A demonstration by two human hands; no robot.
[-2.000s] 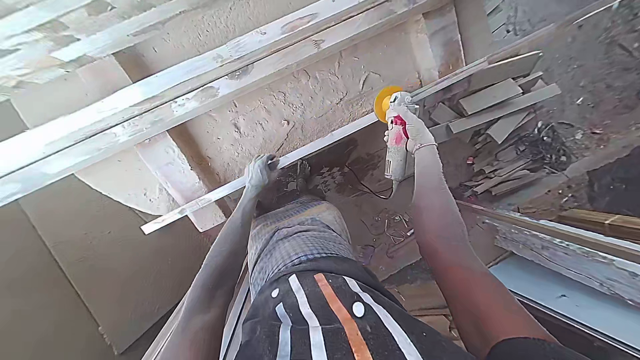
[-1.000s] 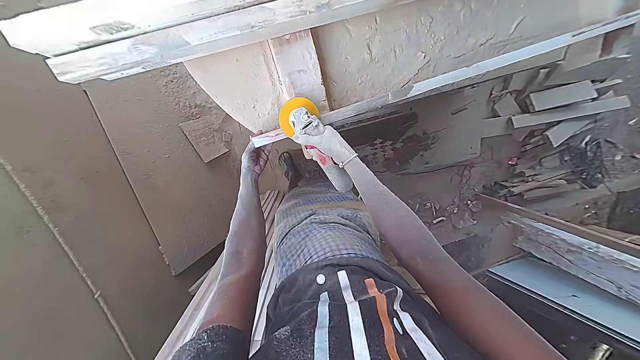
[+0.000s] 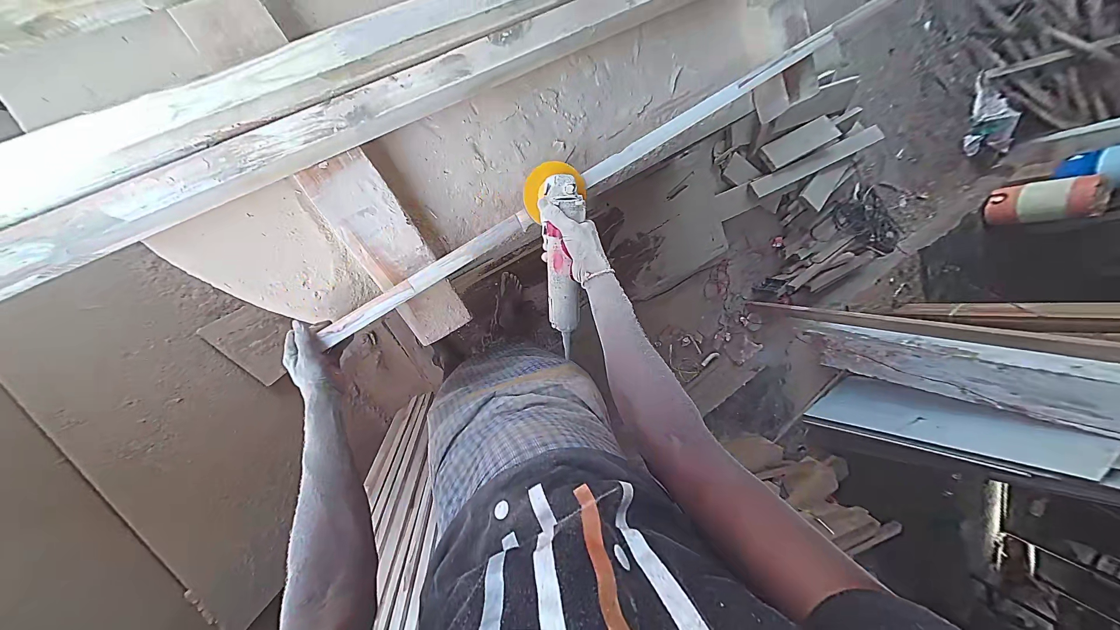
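Observation:
My right hand [image 3: 575, 245], in a pale dusty glove with red patches, grips an angle grinder [image 3: 564, 293] held upright in the picture. Its yellow disc [image 3: 553, 185] lies over a long narrow wooden strip [image 3: 455, 262]; whether it touches the wood I cannot tell. My left hand [image 3: 308, 354], coated in dust, is closed around the strip's lower left end. Beneath the strip a short wooden crosspiece [image 3: 385, 245] sticks out toward me. The strip runs up to the right, past the disc.
Long whitish boards [image 3: 262, 149] lie beyond the strip. Offcuts [image 3: 809, 144] are piled at the right, near tangled wire [image 3: 862, 219]. Slats [image 3: 402, 507] stand by my left leg. Stacked boards [image 3: 962, 367] and an orange and cream cylinder [image 3: 1046, 199] are farther right.
The grinder has moved right along the strip, away from my left hand, since one second ago. My left hand stays at the strip's end. The view has shifted.

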